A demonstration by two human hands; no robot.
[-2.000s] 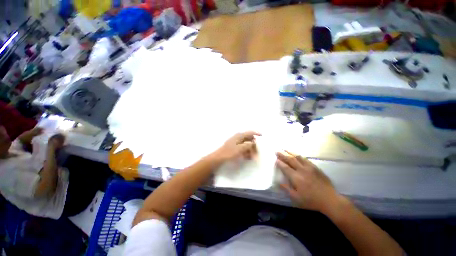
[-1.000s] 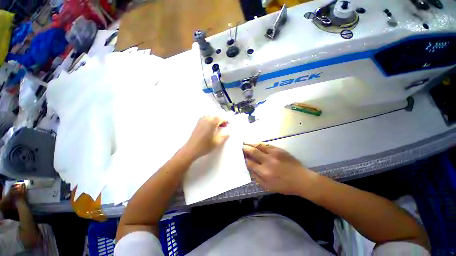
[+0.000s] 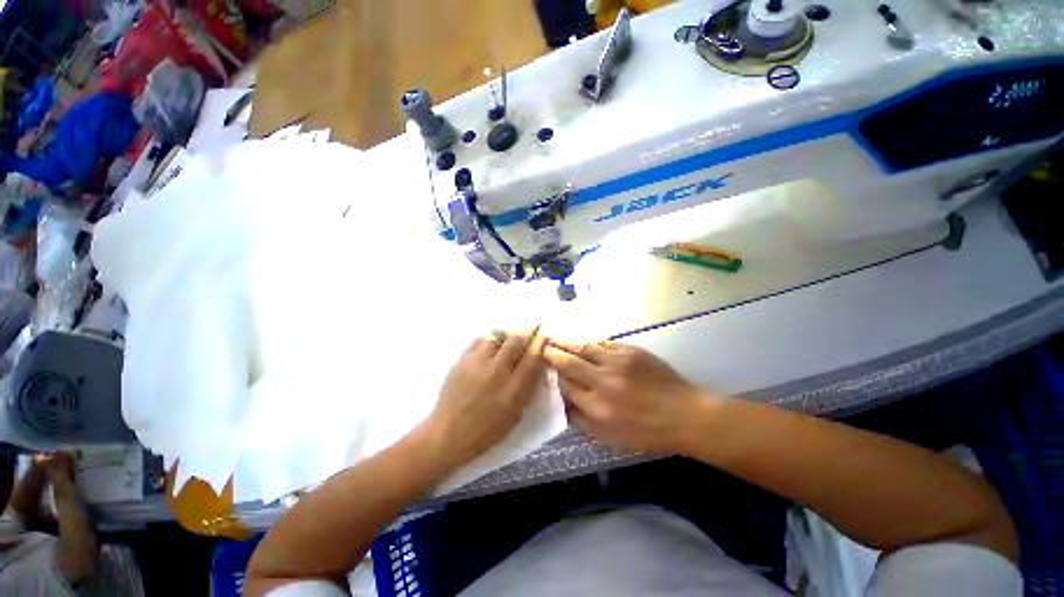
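Observation:
A white fabric piece (image 3: 539, 427) lies at the table's front edge under my hands. My left hand (image 3: 488, 391) is on it, with its fingertips pinched at the fabric's edge. My right hand (image 3: 621, 394) meets it fingertip to fingertip and grips the same edge. Both hands are just in front of the presser foot (image 3: 565, 289) of the white sewing machine (image 3: 700, 140). The fabric's far part is lost in glare. A large pile of white cut panels (image 3: 198, 315) lies to the left of the machine.
Green-and-orange thread snips (image 3: 700, 257) lie on the machine bed. A brown board (image 3: 385, 58) is behind. An orange patch (image 3: 208, 506) shows under the pile. A blue basket (image 3: 403, 562) is below the table edge. At left are a neighbour's grey machine (image 3: 58, 391) and a person's arms.
My left hand has moved down and right to meet my right hand at the fabric's edge. Less of the fabric shows. The view has shifted slightly.

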